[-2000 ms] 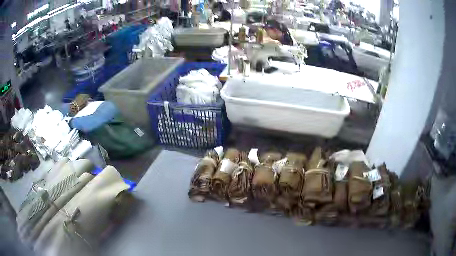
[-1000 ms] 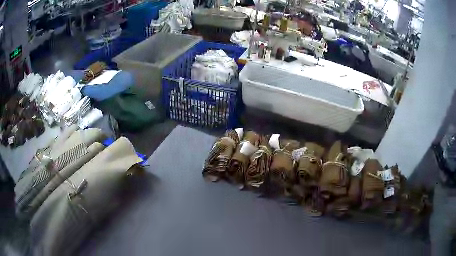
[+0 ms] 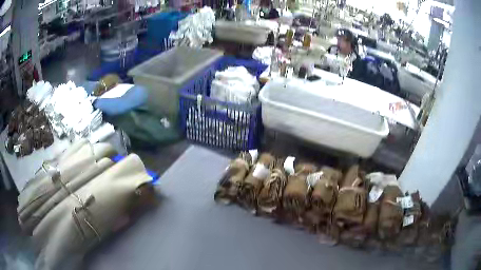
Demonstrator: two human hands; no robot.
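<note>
No hand of mine is clearly in view. A row of brown tied bundles (image 3: pixel 349 204) with small white tags (image 3: pixel 405 202) lies along the back right of the grey cloth-covered table (image 3: pixel 211 232). Large pale beige tied panel rolls (image 3: pixel 92 211) lie at the table's left side, knotted with thin strips. A blurred pale patch shows at the bottom left corner; I cannot tell what it is.
Beyond the table stand a blue slatted crate (image 3: pixel 220 121) of white pieces, a grey tub (image 3: pixel 174 68) and a white tub (image 3: pixel 321 116). White pieces (image 3: pixel 71 111) and brown bundles (image 3: pixel 29 129) lie at left. A pillar (image 3: pixel 445 100) rises at right. A person (image 3: pixel 345 45) sits behind.
The view has shifted, so the bundles and tubs sit further right than two seconds ago. A person's head now shows more clearly among the sewing tables. The bundles keep their arrangement.
</note>
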